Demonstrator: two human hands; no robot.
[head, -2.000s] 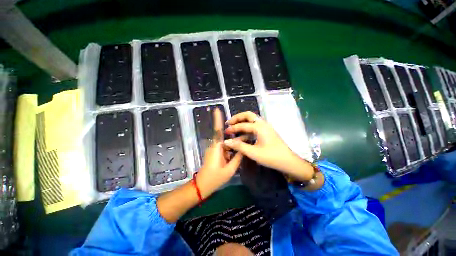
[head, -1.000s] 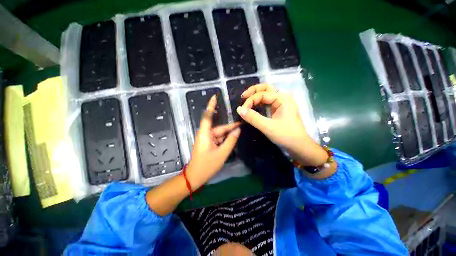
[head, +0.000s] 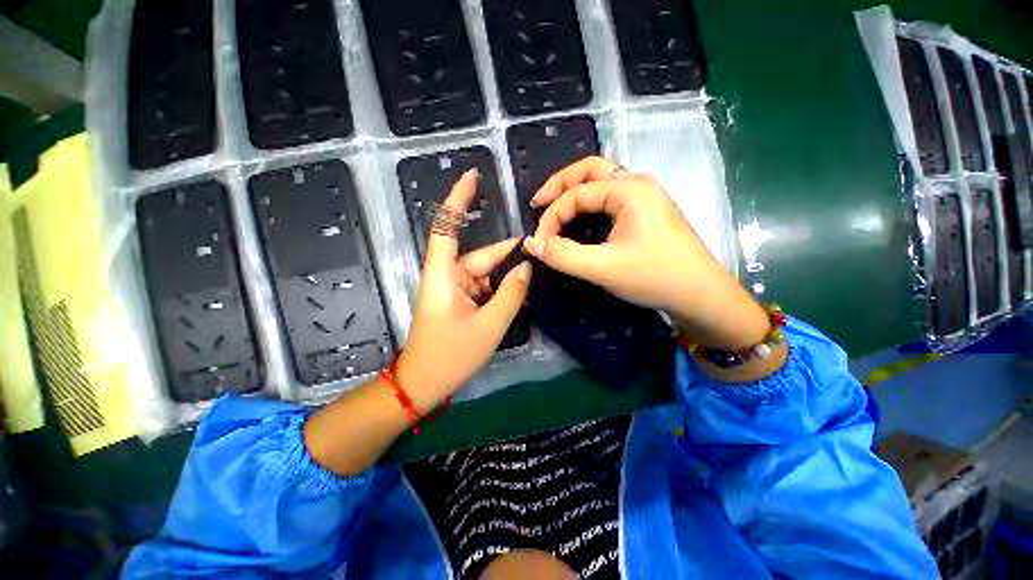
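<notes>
A black socket cover (head: 595, 329) is tilted below my hands, partly hidden by my right hand. My left hand (head: 453, 283) grips its upper left corner between thumb and fingers, index finger raised. Several thin dark strips (head: 449, 220) lie across that index finger. My right hand (head: 640, 244) has thumb and index fingertip pinched together at the cover's corner; whether a tiny piece is between them cannot be told. Behind, a whitish blister tray (head: 244, 170) holds two rows of black covers (head: 319, 272); its lower right pocket (head: 671, 187) is pale and empty.
A yellow sheet with rows of dark diagonal marks (head: 96, 306) lies left of the tray on the green bench (head: 793, 238). Another filled tray (head: 946, 187) lies to the right. A pale post (head: 43, 70) stands at upper left. Boxed trays (head: 954, 510) show at lower right.
The view has shifted, so the tray sits higher and further left. My raised left index finger now shows its dark strips clearly. My right fingertips have come down to the held cover's corner.
</notes>
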